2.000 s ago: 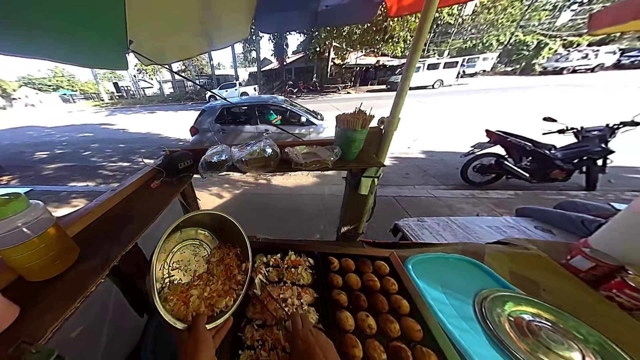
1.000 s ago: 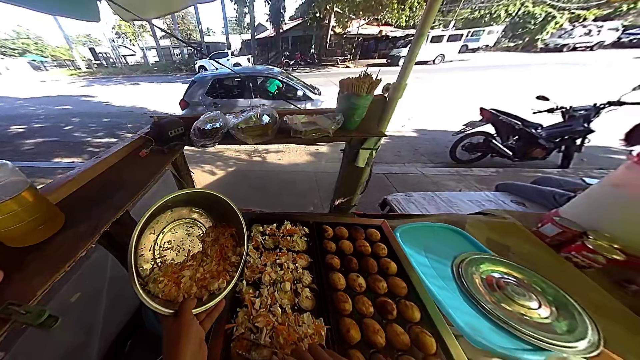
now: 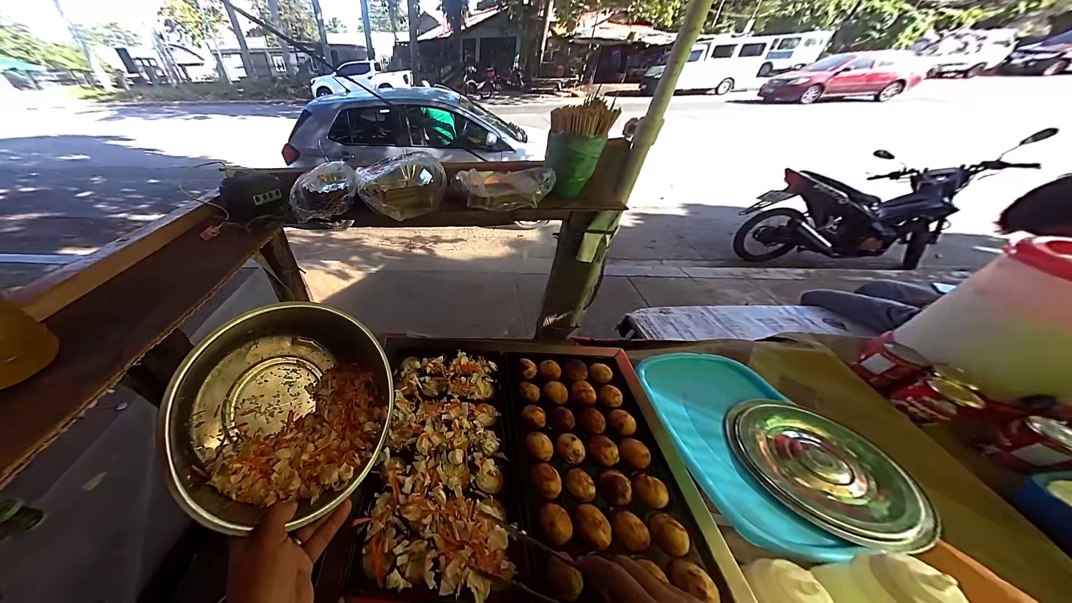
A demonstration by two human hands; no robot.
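My left hand grips the near rim of a metal bowl, tilted to the right and partly filled with shredded cabbage and carrot. Beside it, the left half of a molded griddle pan is heaped with the same shredded vegetables. Browned round batter balls sit in rows in the right half. Low over these balls is my right hand, cut off by the bottom edge, on a thin metal utensil whose far end reaches into the vegetables.
A metal lid lies on a turquoise plastic lid at right, near cans and squeeze bottles. Wrapped containers and a green cup of sticks line the front shelf. A bamboo post rises behind the pan.
The vegetables cover more of the pan's near left part than two seconds ago. My right hand has moved from over the vegetables to the near edge of the balls. A red car has appeared on the road.
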